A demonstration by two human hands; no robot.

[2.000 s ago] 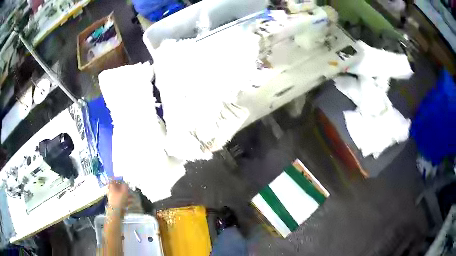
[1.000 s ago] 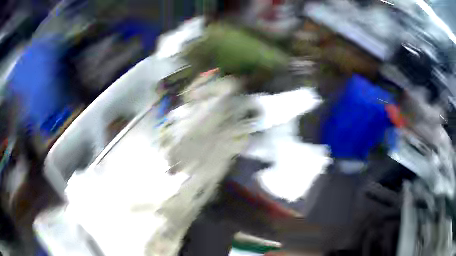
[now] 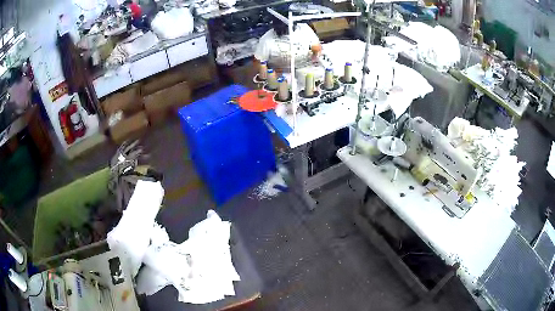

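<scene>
No hand is in view. Nearest in front, several white garment pieces (image 3: 198,261) lie loosely heaped on the dark side table (image 3: 246,267) at the lower left, some hanging over towards the machine table. The cream-white lockstitch machine (image 3: 79,291) is at the bottom left corner, cut off by the frame edge, with a small control panel beside it. White thread cones (image 3: 17,279) stand at the far left edge.
A green bin (image 3: 67,203) holds dark pieces. A tall blue bin (image 3: 228,143) stands on the floor beside a table with several thread cones (image 3: 309,85) and an orange-red disc (image 3: 257,101). Another sewing machine (image 3: 441,158) is at the right, white pieces behind it. A fire extinguisher (image 3: 73,121) is far left.
The view has swung right and up, from the white heaps and stools to the aisle and machines across it. The hand seen two seconds ago is out of view.
</scene>
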